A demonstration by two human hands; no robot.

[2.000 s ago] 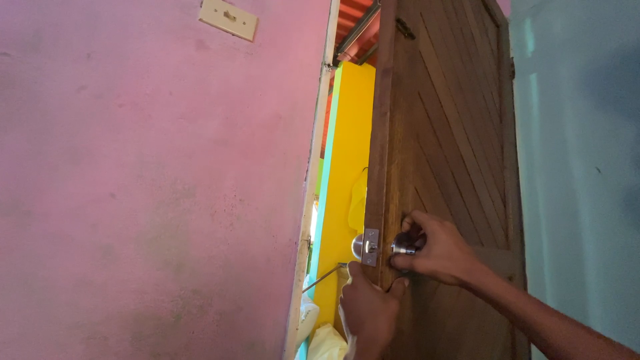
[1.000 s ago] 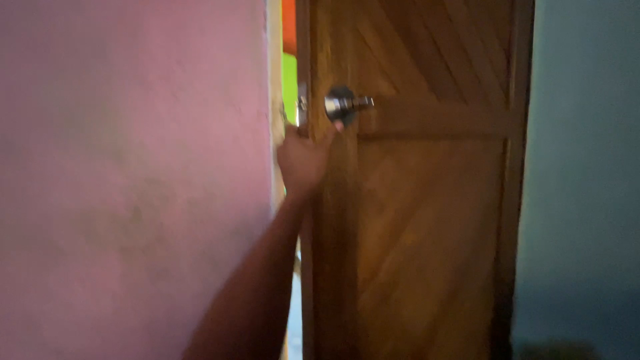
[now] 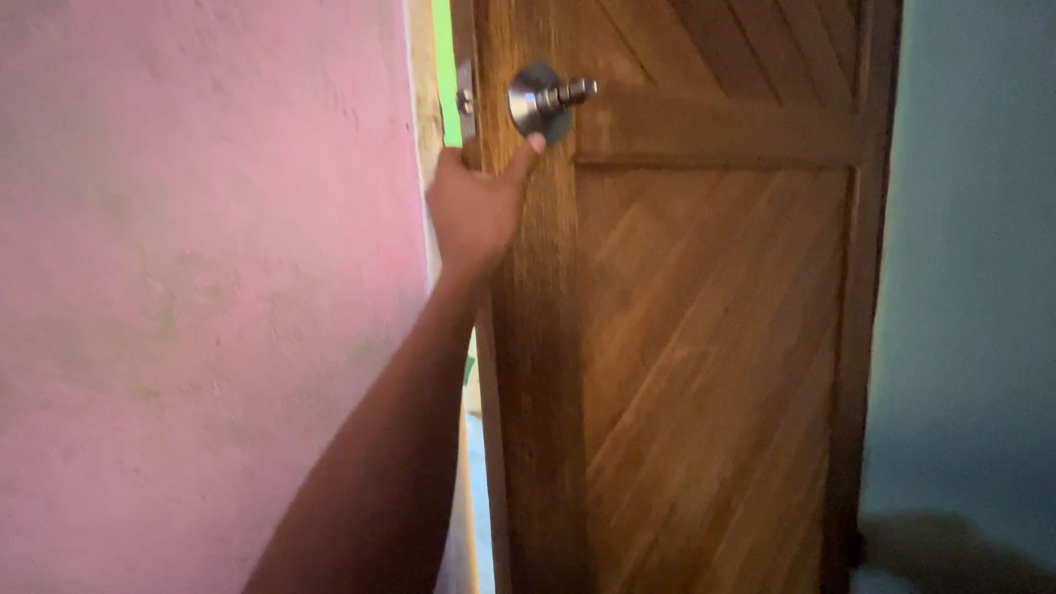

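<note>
A brown wooden door (image 3: 709, 330) with diagonal boards stands ajar. On its face, near the free edge, sits a round metal rose (image 3: 532, 103) with a bare spindle (image 3: 569, 92) sticking out and no knob on it. My left hand (image 3: 474, 206) grips the door's edge just below the latch plate (image 3: 465, 101). Its thumb lies on the door's face and touches the lower rim of the rose; the other fingers are hidden behind the edge. My right hand is out of view.
A pink wall (image 3: 206, 247) with greenish stains fills the left side. Between it and the door runs a pale door frame (image 3: 427, 91) with a narrow bright gap. A blue-green wall (image 3: 965, 247) stands at the right, with a dark blurred shape low down.
My right hand has left the rose and spindle and gone out of view. The gap beside the door looks narrower than two seconds ago. The view has tilted down.
</note>
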